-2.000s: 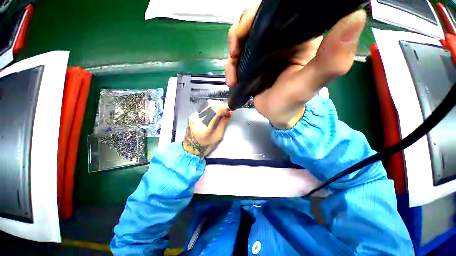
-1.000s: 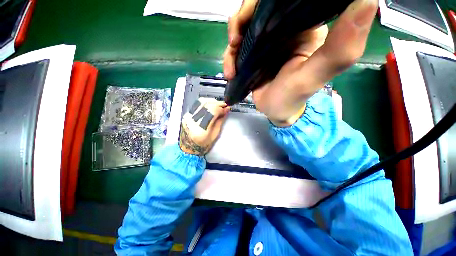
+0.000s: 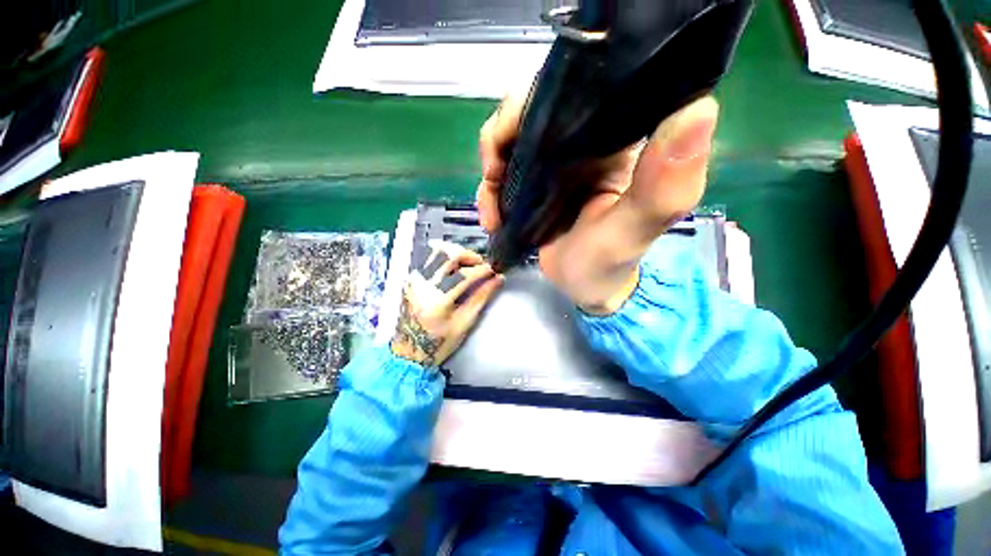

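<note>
A grey laptop bottom cover [image 3: 532, 342] lies on a white foam sheet [image 3: 565, 443] in front of me. My right hand [image 3: 609, 206] grips a thick black electric screwdriver [image 3: 598, 103], its tip pointing down at the cover's upper left part. My left hand [image 3: 440, 304], tattooed and with dark bands on its fingers, rests on the cover with its fingertips together at the screwdriver tip. Whether they pinch a screw is too small to tell. Two clear screw trays [image 3: 288, 358] with heaped screws stand left of the cover.
Other laptop covers on white sheets lie at left [image 3: 71, 337], right [image 3: 962, 272] and the back [image 3: 456, 16]. Red-orange pads [image 3: 201, 326] show beside them. The black cord [image 3: 869, 337] crosses my right forearm. The bench [image 3: 283, 119] is green.
The view has shifted, so the bench things sit lower and the back cover shows more. The screwdriver stands more upright, its tip still at my left fingertips. The cord now arcs higher on the right.
</note>
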